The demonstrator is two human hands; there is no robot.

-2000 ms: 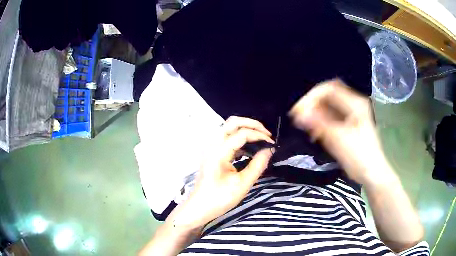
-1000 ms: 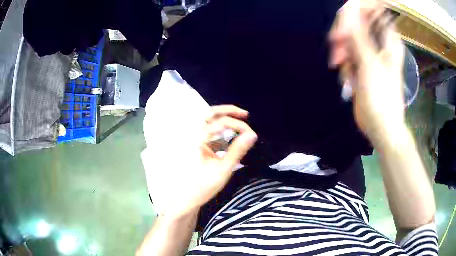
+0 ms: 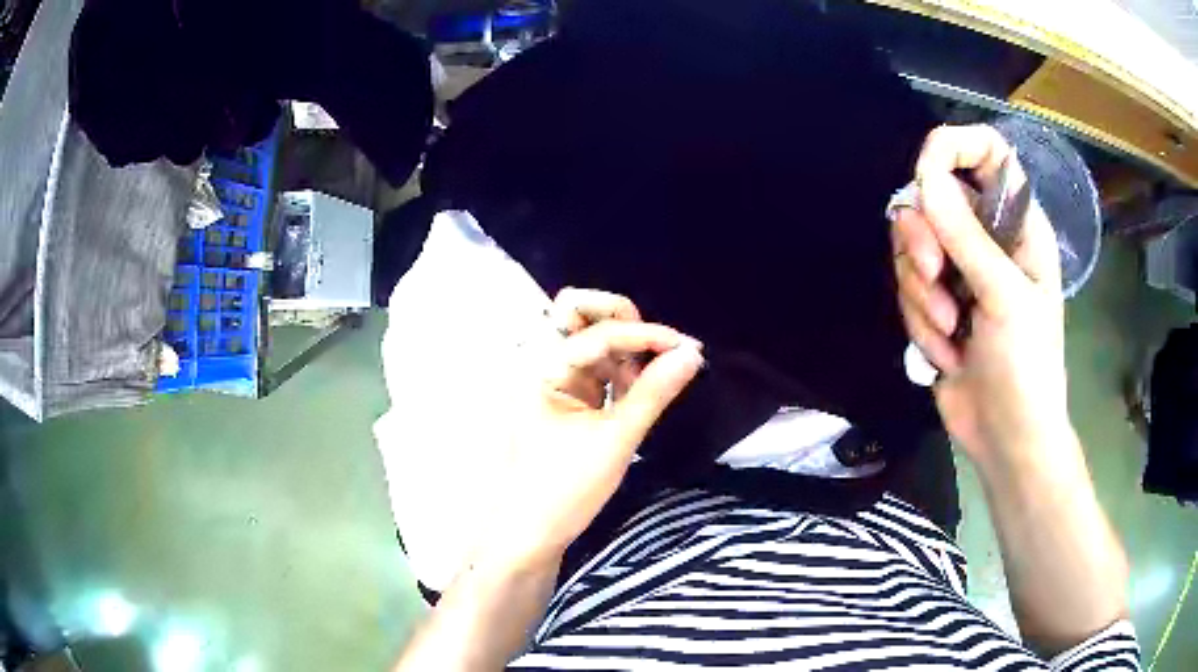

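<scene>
The large black garment (image 3: 709, 197) lies over my lap, its white lining (image 3: 453, 355) showing at the left and near my waist. A black label (image 3: 857, 450) with pale marks is on the lining near my waist. My left hand (image 3: 585, 420) pinches the garment's edge between thumb and forefinger. My right hand (image 3: 979, 276) is raised over the garment's right side, fingers curled around a dark greyish tool (image 3: 1009, 204), possibly thread snips. A small pale thing shows below its curled fingers. I cannot make out a needle or thread.
A clear bin (image 3: 1071, 197) stands at right behind my right hand, under the wooden table edge (image 3: 1104, 112). At left are a blue crate (image 3: 217, 309), a grey cloth-lined bin (image 3: 99, 263), a white box (image 3: 329, 250) and dark cloth (image 3: 250, 72) hanging above. The floor is green.
My right hand has moved from close to my left hand, up and out to the right. My left hand stays near the garment's edge. The label on the lining has come into view.
</scene>
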